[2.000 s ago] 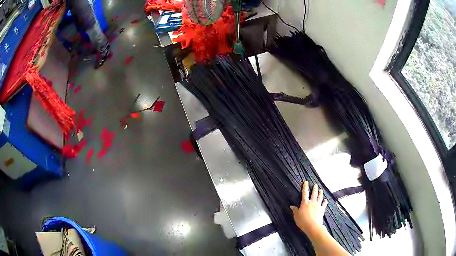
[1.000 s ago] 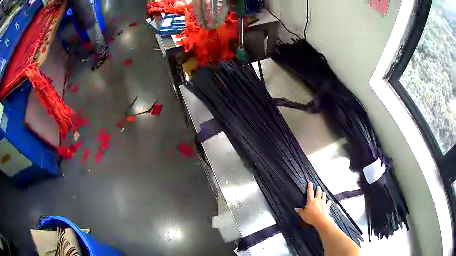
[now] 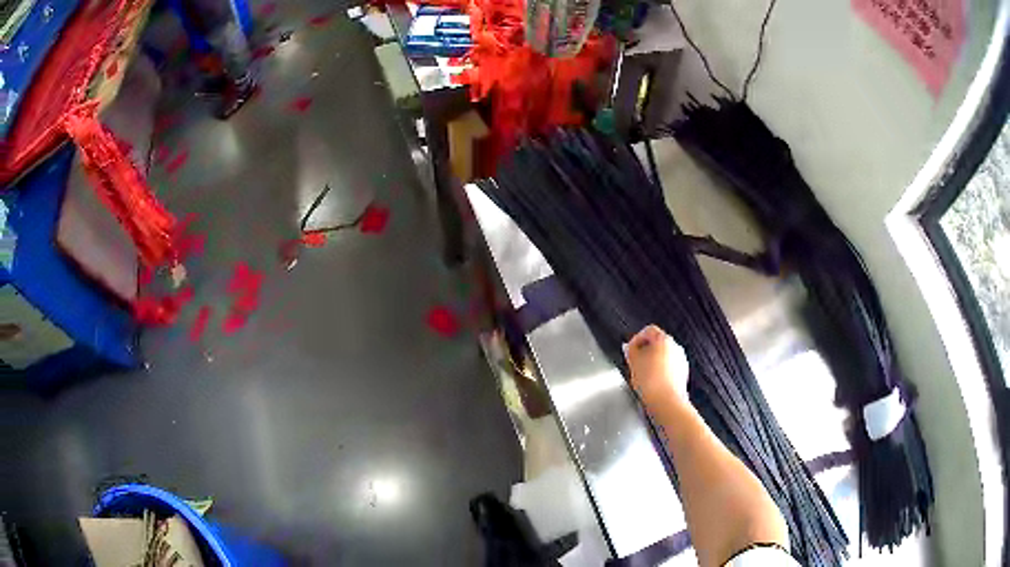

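A long bundle of black strips (image 3: 665, 277) lies lengthwise on the metal-topped bench (image 3: 581, 371), its strips spread side by side. Dark bands run across the bench under it. My right hand (image 3: 656, 360) is on the left part of the bundle near its middle, with the fingers curled. Whether it grips strips cannot be told. My left hand is not in view. A second black bundle (image 3: 831, 266) lies along the wall, with a white label (image 3: 884, 414) near its lower end.
Red-orange strips (image 3: 521, 78) are heaped beyond the bench. A blue bin (image 3: 210, 532) stands at bottom left, and a blue machine (image 3: 67, 277) at left. Red scraps (image 3: 443, 321) lie on the floor. A person's leg (image 3: 222, 55) shows at top left. A dark object (image 3: 515, 532) is at bottom centre.
My right hand has moved up along the bundle to its left part, and its spread fingers have curled. The view has shifted, and a dark object now shows at bottom centre.
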